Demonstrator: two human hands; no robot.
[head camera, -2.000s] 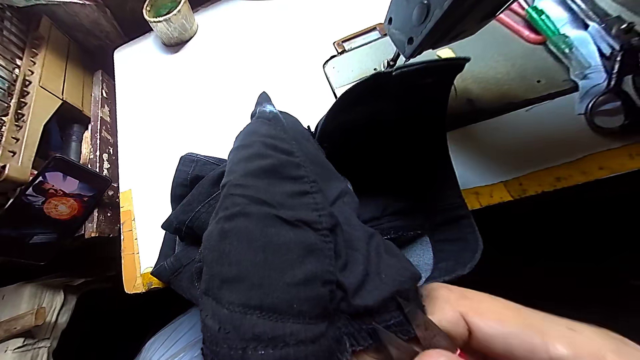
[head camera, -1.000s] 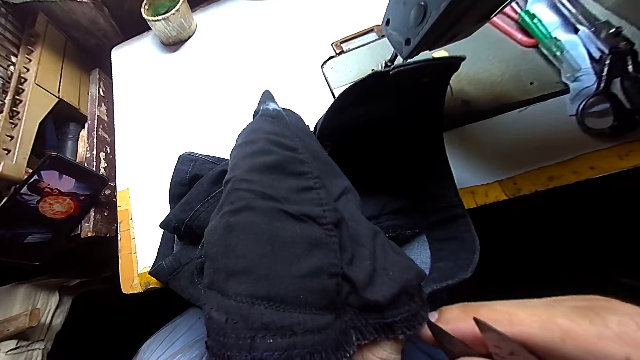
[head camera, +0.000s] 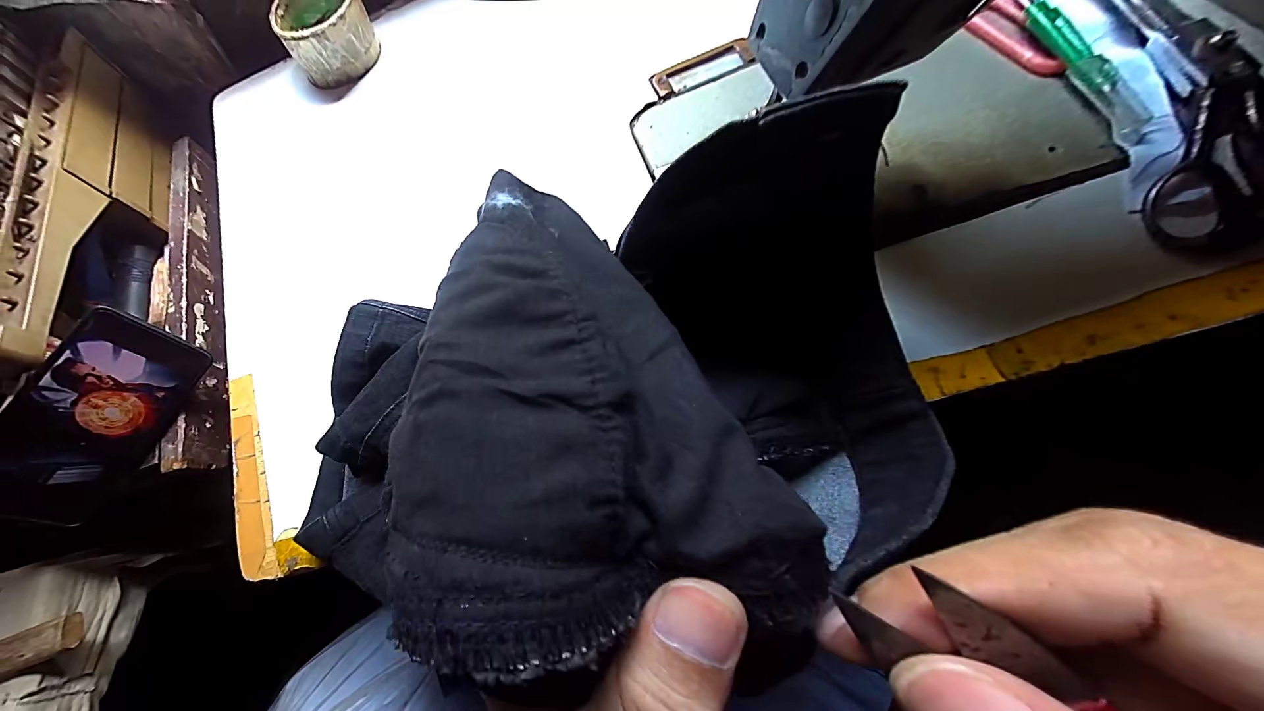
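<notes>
A black cloth garment (head camera: 513, 434) lies bunched over the table edge and my lap, with a frayed, overlocked edge toward me. My left hand (head camera: 681, 642) pinches that edge, thumb on top and the other fingers hidden under the cloth. In my right hand (head camera: 1066, 602) is a pair of thread snips (head camera: 997, 627), its two pointed blades apart, close to the right end of the frayed edge. The garment's waistband-like strip (head camera: 908, 434) curves up at the right, against the sewing machine head (head camera: 849, 39).
A white table (head camera: 326, 197) with yellow edging carries a worn cup (head camera: 331, 49) at the back. Black-handled scissors (head camera: 1190, 207) and a green-handled tool (head camera: 1071, 44) lie at the right. At the left, a phone (head camera: 109, 395) leans beside a wooden post (head camera: 193, 316).
My left thumb now shows on top of the frayed edge, where it was not visible before. The snips have moved right from the spot by the edge where they were two seconds ago.
</notes>
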